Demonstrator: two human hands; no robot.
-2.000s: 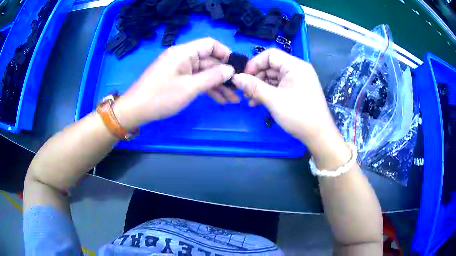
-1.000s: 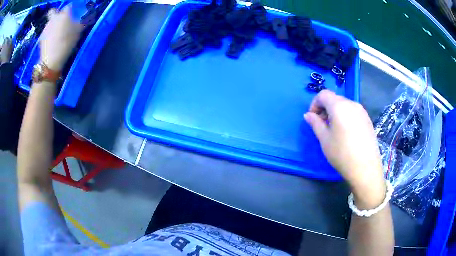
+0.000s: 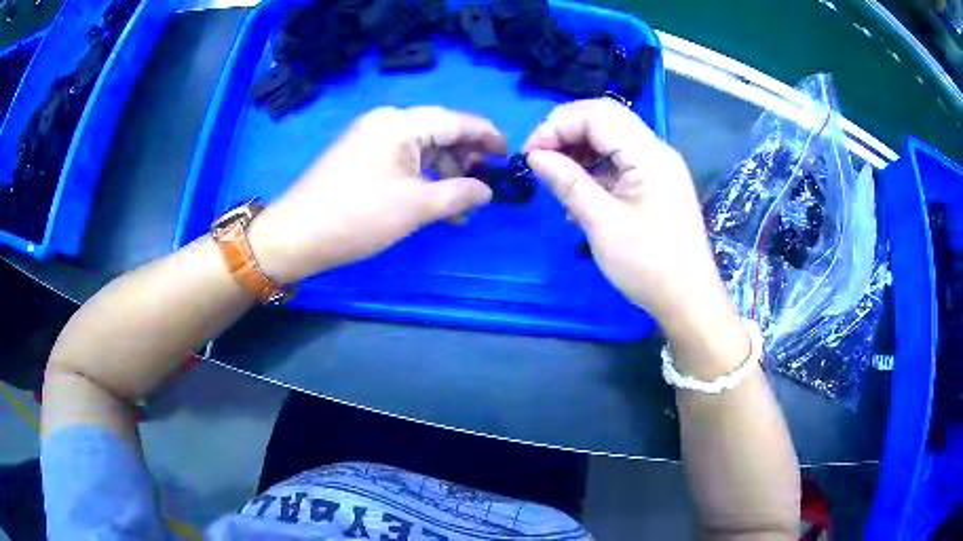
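My left hand [image 3: 407, 180] is over the middle of the blue work tray [image 3: 454, 306] and holds a matte black plastic housing [image 3: 505, 182] between thumb and fingers. My right hand [image 3: 607, 174] is just right of it, with thumb and index finger pinched on a small shiny black ring [image 3: 520, 163] at the housing's upper right. Whether the ring is seated on the housing cannot be told. More black housings [image 3: 407, 32] are piled along the tray's far edge. A small shiny piece [image 3: 618, 99] shows at the tray's right side, partly hidden by my right hand.
A clear zip-lock bag [image 3: 792, 232] of shiny black parts lies right of the tray. A blue bin [image 3: 913, 317] stands at the right edge, and another blue bin [image 3: 90, 137] with black parts at the left. A pale rail [image 3: 739, 87] and green surface [image 3: 739, 32] run beyond.
My left hand has come back from the left bins to the tray with a housing. My right hand has met it there with a ring. The view has turned back.
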